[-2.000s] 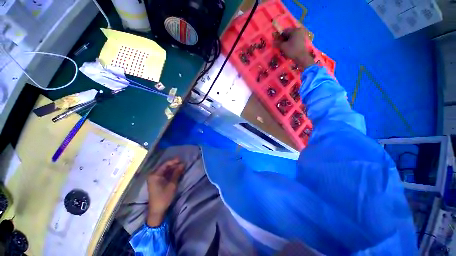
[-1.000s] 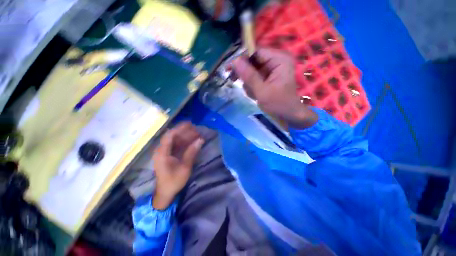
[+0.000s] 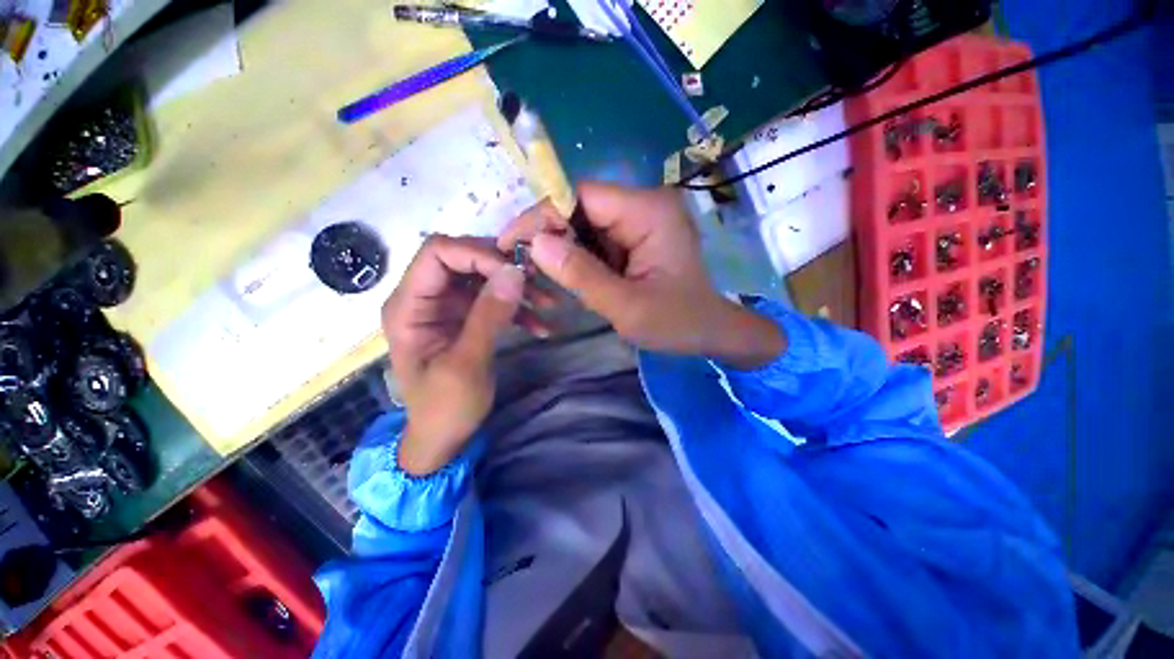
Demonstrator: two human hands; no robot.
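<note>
My left hand (image 3: 451, 328) and my right hand (image 3: 644, 264) meet in front of me, past the paper's right edge. A small dark part (image 3: 520, 254) is pinched between their fingertips; both hands touch it. My right hand also holds a pale-handled tool (image 3: 546, 161) against the palm, its dark end pointing up and away. A round black unit (image 3: 349, 258) lies on the white paper (image 3: 232, 373) to the left, touched by neither hand.
Loose black units (image 3: 77, 386) are heaped at left, below a box of small parts (image 3: 97, 144). Iridescent tweezers (image 3: 419, 88) lie on the board. A red compartment tray (image 3: 946, 225) stands at right, with a black cable above it. Red trays (image 3: 193, 579) are stacked lower left.
My right hand has come from the red tray at right to meet my left hand, bringing the pale-handled tool. My left hand has risen from my lap. The view has shifted toward the left.
</note>
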